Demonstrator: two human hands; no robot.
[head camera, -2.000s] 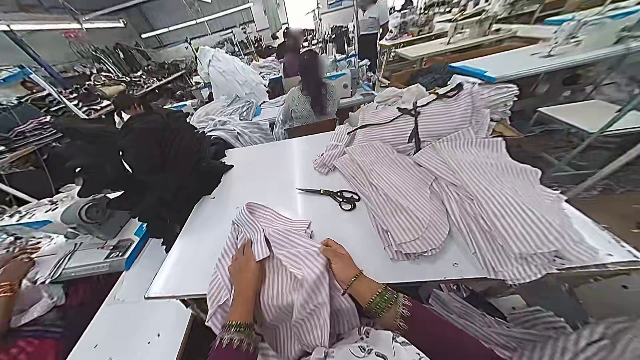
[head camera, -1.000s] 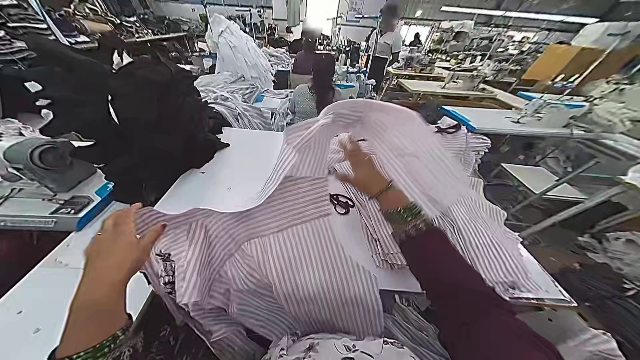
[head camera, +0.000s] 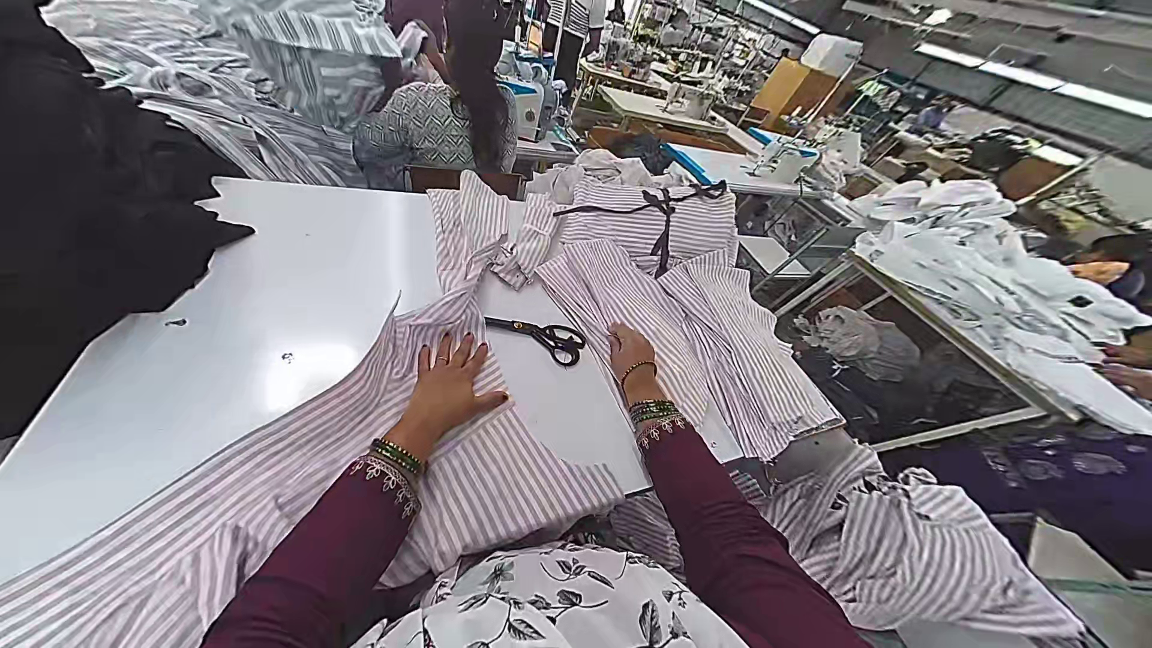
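My left hand (head camera: 450, 391) lies spread on a striped fabric garment piece (head camera: 504, 468) that runs across the white table (head camera: 315, 243) and over its near edge. At the inner edge of a stack of striped cut pieces (head camera: 621, 306), my right hand (head camera: 633, 351) has its fingers bent on the fabric; whether it pinches a layer I cannot tell. Black-handled scissors (head camera: 540, 337) lie between my hands, slightly farther off. Behind that stack is a striped bundle (head camera: 621, 216) tied with a dark strip (head camera: 668, 220). A second striped stack (head camera: 738, 342) lies to the right.
Dark cloth (head camera: 90, 225) is heaped at the left. A seated person (head camera: 441, 126) is beyond the far table edge. More striped fabric (head camera: 918, 540) hangs low at the right, near a metal-framed table (head camera: 972, 351) with pale cloth. Sewing machines stand farther back.
The striped fabric I held raised now lies lower across the table, its far part bunched beyond my left hand. The scissors, partly covered a second ago, show fully. The view has shifted.
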